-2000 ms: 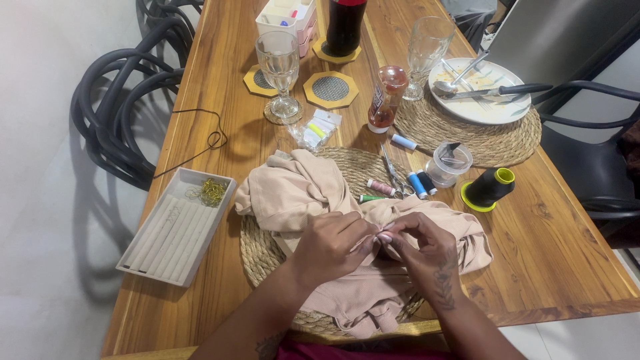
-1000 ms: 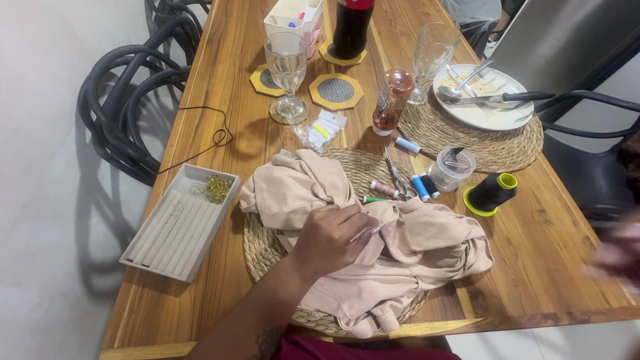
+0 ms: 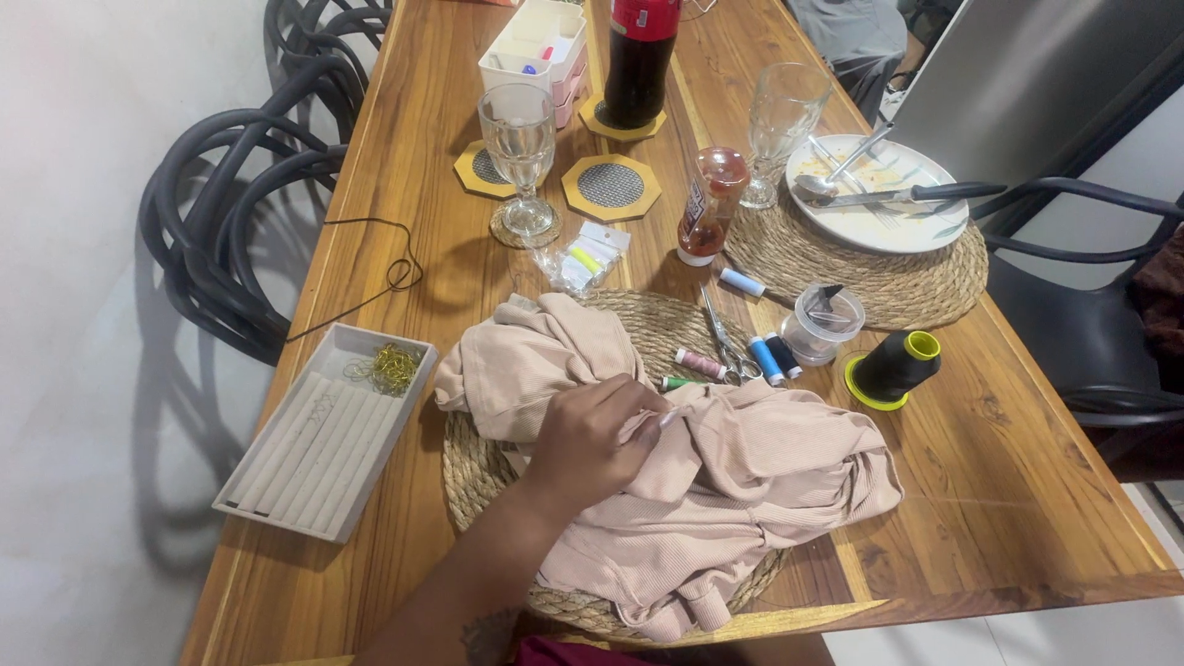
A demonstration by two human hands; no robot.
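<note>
A beige ribbed garment (image 3: pixel 777 462) lies bunched on a round woven placemat (image 3: pixel 472 472). My left hand (image 3: pixel 597 444) pinches a fold of it near the middle, thumb and fingers together. My right hand is out of view. Just beyond the cloth lie scissors (image 3: pixel 726 342), a pink thread spool (image 3: pixel 700 363), a green spool (image 3: pixel 680 383), a blue spool (image 3: pixel 766 359) and a dark spool (image 3: pixel 783 355). A clear round tub (image 3: pixel 821 328) and a large black thread cone (image 3: pixel 895 372) stand to their right. No needle can be made out.
A grey tray (image 3: pixel 324 430) with gold-coloured pieces is at left. Beyond the garment stand a stemmed glass (image 3: pixel 518 153), a sauce bottle (image 3: pixel 710 208), a cola bottle (image 3: pixel 640 65) and another glass (image 3: pixel 782 120). A used plate (image 3: pixel 879 208) holds cutlery at back right.
My right hand was at the cloth beside my left hand two seconds ago, then showed blurred at the right edge, and is now out of view. My left hand has stayed on the garment.
</note>
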